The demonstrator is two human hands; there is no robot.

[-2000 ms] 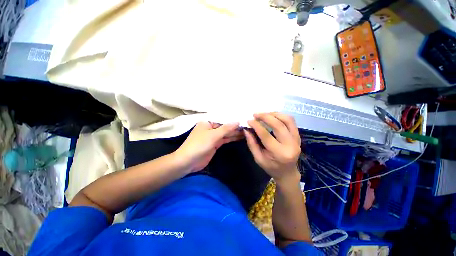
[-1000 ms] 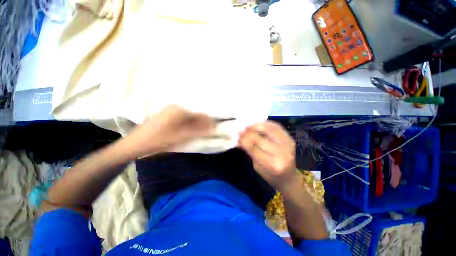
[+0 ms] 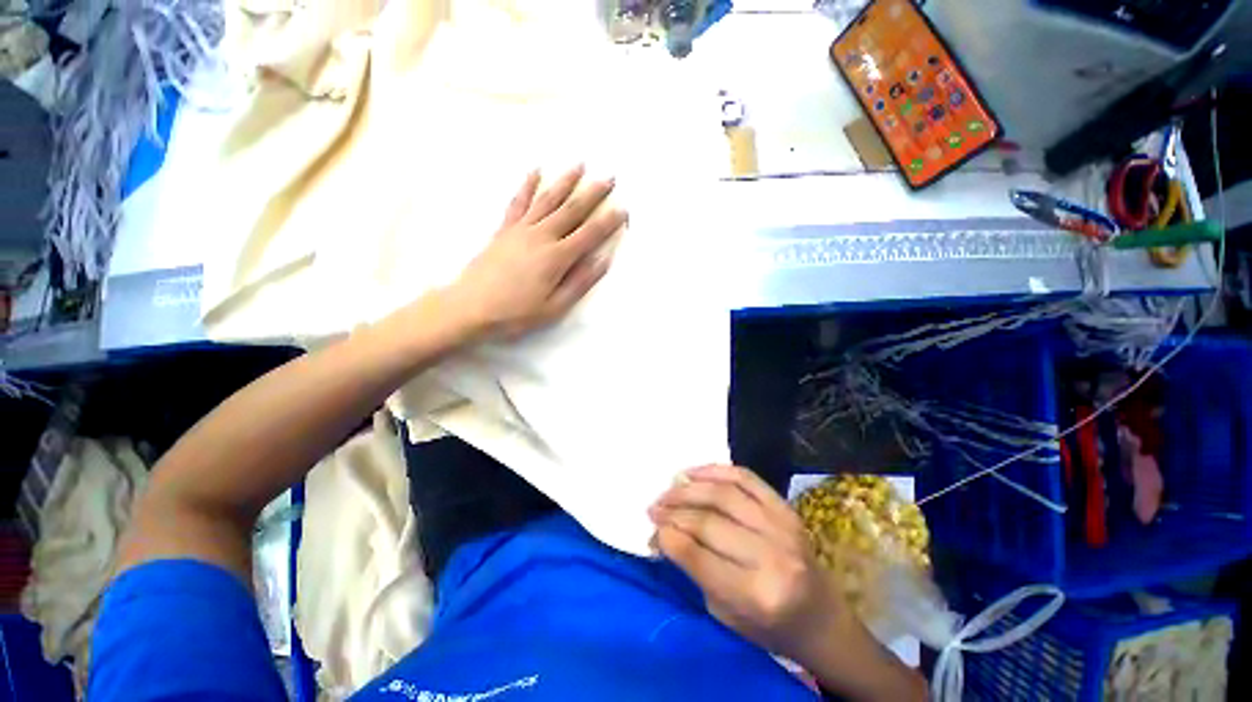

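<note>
A large cream garment piece (image 3: 549, 377) lies over the table and hangs past its front edge towards my lap; much of it is glaring white. My left hand (image 3: 549, 261) lies flat on the cloth on the table, fingers a little apart, gripping nothing. My right hand (image 3: 735, 542) pinches the cloth's lower hanging edge between thumb and fingers, near my lap. No tape shows at either hand.
A smartphone (image 3: 917, 93) lies at upper right. Snips (image 3: 1064, 215) and a green handle (image 3: 1167, 236) lie at the right table edge. Below are a blue crate (image 3: 995, 466) and a bag of yellow-gold pieces (image 3: 865, 535). Whitish tapes (image 3: 117, 137) hang at upper left.
My left hand has moved up from the cloth's front edge onto the table and lies flat. My right hand has moved down towards my lap, drawing the cloth's edge out.
</note>
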